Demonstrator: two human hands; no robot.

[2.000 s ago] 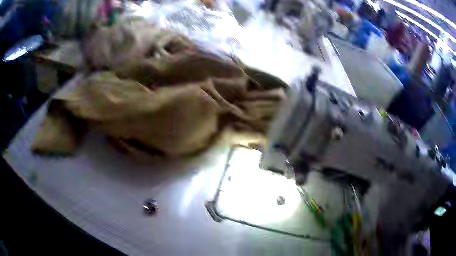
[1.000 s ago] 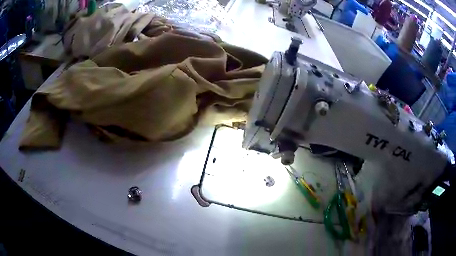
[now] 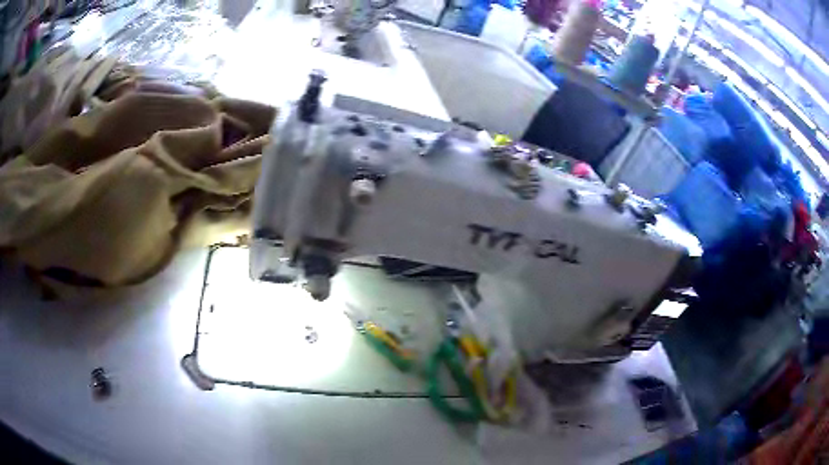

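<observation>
No hand is in view. The white sewing machine head [image 3: 409,200] marked TYPICAL stands across the middle, its needle end at the left over a bright glow. A heap of tan-brown cloth [image 3: 100,218] lies left of the machine, cut off by the left edge, with paler beige cloth [image 3: 54,86] behind it. Thread snips [image 3: 386,345] with green-yellow handles lie on the table right of the glow. Larger green-handled scissors [image 3: 447,386] and a yellow-handled tool [image 3: 477,363] lie beside them, partly blurred.
A small metal part [image 3: 100,382] lies on the white table [image 3: 182,427] at lower left. A lit control panel [image 3: 671,309] is at the machine's right end. Behind are a pale bin [image 3: 477,77], thread cones [image 3: 577,34] and blue-wrapped bundles [image 3: 709,200].
The camera view has turned right, so the machine and cloth appear further left and more of the machine's right end shows. The cloth and tools appear to lie as before.
</observation>
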